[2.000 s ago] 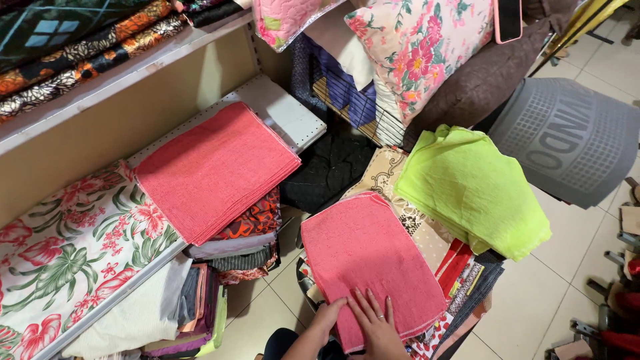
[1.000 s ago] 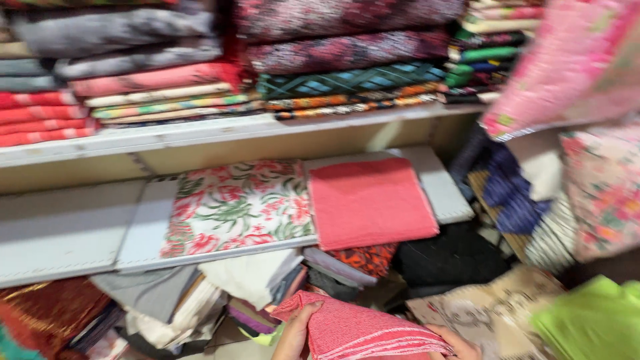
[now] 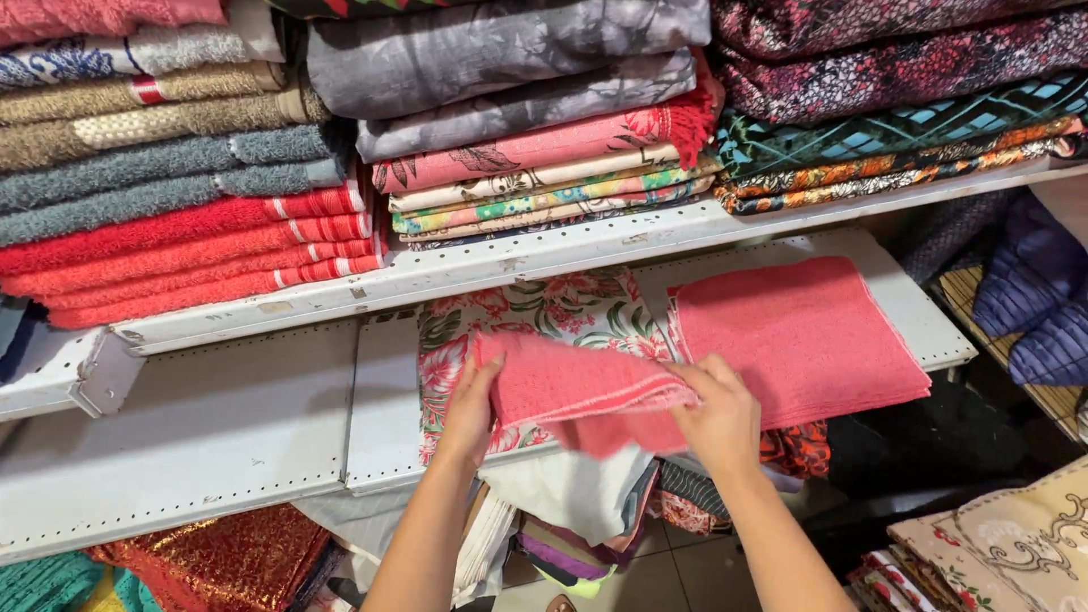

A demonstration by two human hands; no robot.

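Note:
A folded coral-pink cloth (image 3: pixel 586 382) is stretched between both hands above the lower shelf. My left hand (image 3: pixel 472 408) grips its left edge, and my right hand (image 3: pixel 721 416) grips its right end; the cloth's lower part sags and is blurred. Behind it, a floral cloth (image 3: pixel 561 310) with red flowers and green leaves lies flat on the white metal shelf. Just right of my right hand, a stack of folded coral-pink cloths (image 3: pixel 799 340) rests on the same shelf, its front edge overhanging.
On the upper white shelf (image 3: pixel 510 276) stand stacks of folded towels (image 3: pixel 170 204) and patterned fabrics (image 3: pixel 544 161). Beneath the lower shelf (image 3: pixel 255 425) are heaped fabrics, including a red glittery cloth (image 3: pixel 221 552). A beige patterned cloth (image 3: pixel 1020 535) lies at the lower right.
Two seconds ago both hands lay on a pink cloth on the right-hand pile; now they hold a pink cloth up before the lower shelf. The view has swung left toward the shelves.

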